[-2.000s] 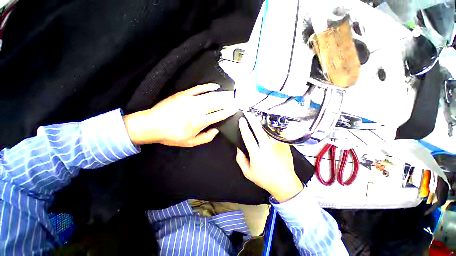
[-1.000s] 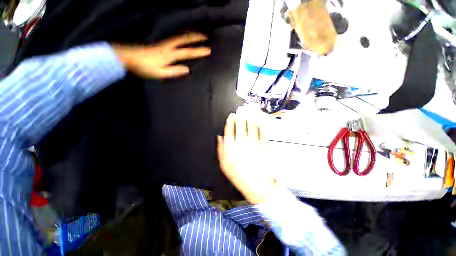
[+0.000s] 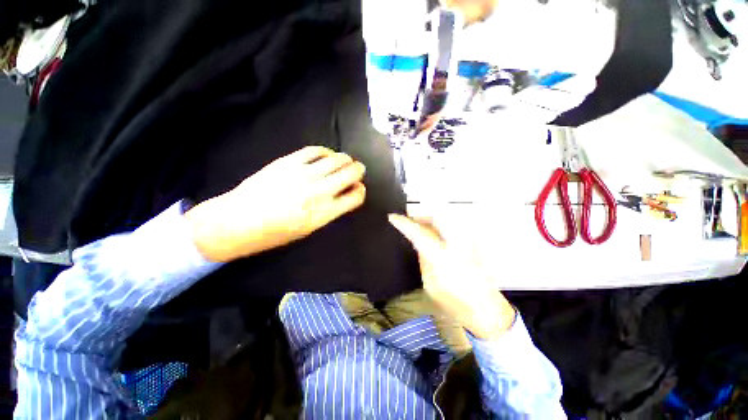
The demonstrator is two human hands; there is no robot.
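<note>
Black cloth [image 3: 205, 107] covers the left and centre, its right border running beside the sewing machine. My left hand [image 3: 283, 201] lies on the cloth with its fingers curled together on a bit of it. My right hand [image 3: 455, 275] is at the cloth's lower right border, one digit reaching onto the black edge; its other fingers are washed out against the white table, so its grip is unclear. The needle area [image 3: 402, 127] of the white machine head [image 3: 525, 49] is at the cloth's border, above my hands.
Scissors with red handles [image 3: 584, 209] lie on the white table [image 3: 508, 246], right of the machine. A small tan piece [image 3: 645, 247] and brassy bits [image 3: 660, 205] are further right. A blue basket [image 3: 156, 385] is below left, and dark cloth [image 3: 623, 344] below the table edge.
The view has shifted, with machine and scissors higher in the picture. My left hand has come down and right over the cloth, its spread fingers now curled. My right hand has turned beside the border.
</note>
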